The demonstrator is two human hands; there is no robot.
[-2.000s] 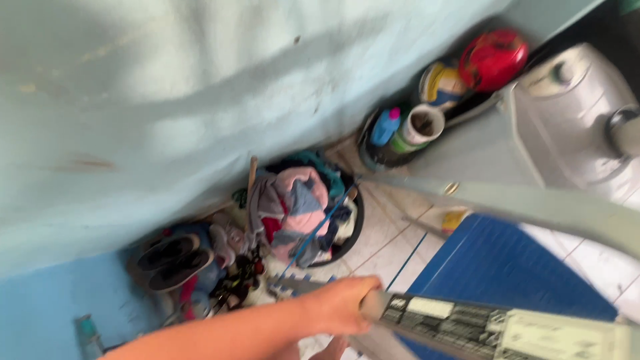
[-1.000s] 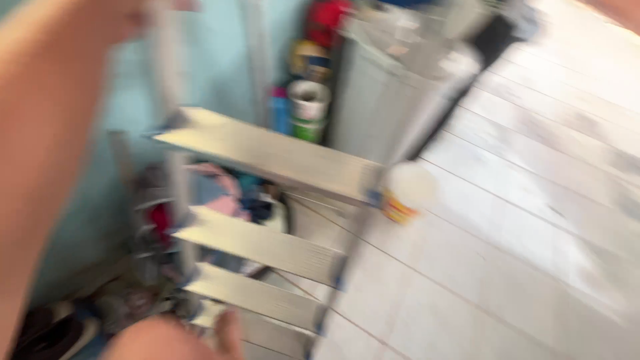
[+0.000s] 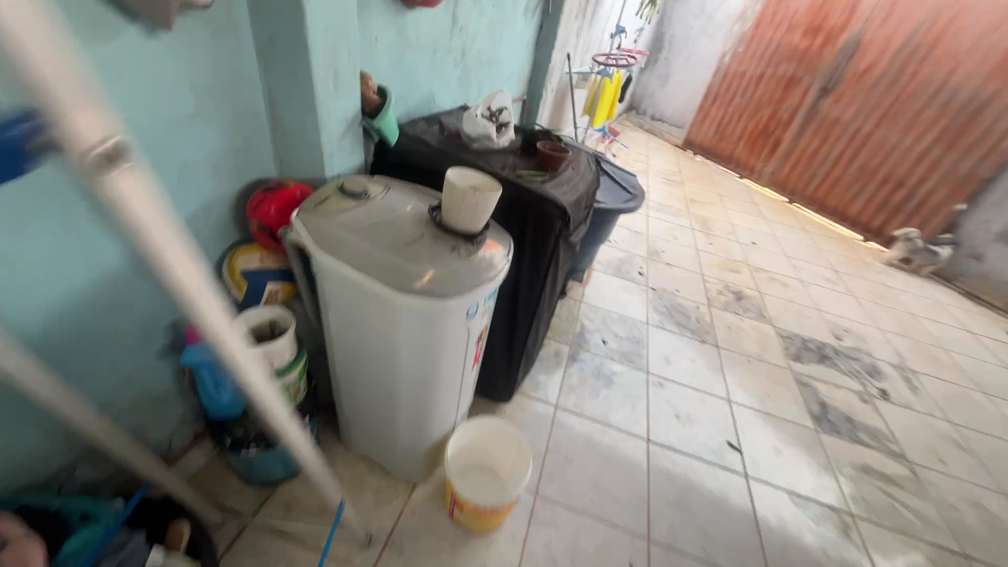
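Note:
Neither my left hand nor my right hand shows in the head view now. Blurred pale metal legs of a stepladder (image 3: pixel 177 260) slant across the left side. Behind them stand a blue bottle (image 3: pixel 213 382) and a white pot (image 3: pixel 270 335). A grey plastic washing machine (image 3: pixel 394 346) stands against the wall, with a white plant pot (image 3: pixel 471 198) on its top. In front of its base, a white plastic bucket with a yellow lower part (image 3: pixel 488 472) stands upright on the tiles. A basin of clothes (image 3: pixel 118 531) is partly visible at bottom left.
A black cover (image 3: pixel 520 315) drapes over a large object beside the machine, bearing a white plastic bag (image 3: pixel 490 122) and a brown pot (image 3: pixel 554 155). A dark lidded bin (image 3: pixel 610 197) stands behind. A small dog (image 3: pixel 920 250) is near the rusty corrugated gate (image 3: pixel 850 94).
The view has swung up toward the yard and gate. Both hands, in sight a second ago near the ladder's steps, are out of the frame. The ladder now shows only at the left.

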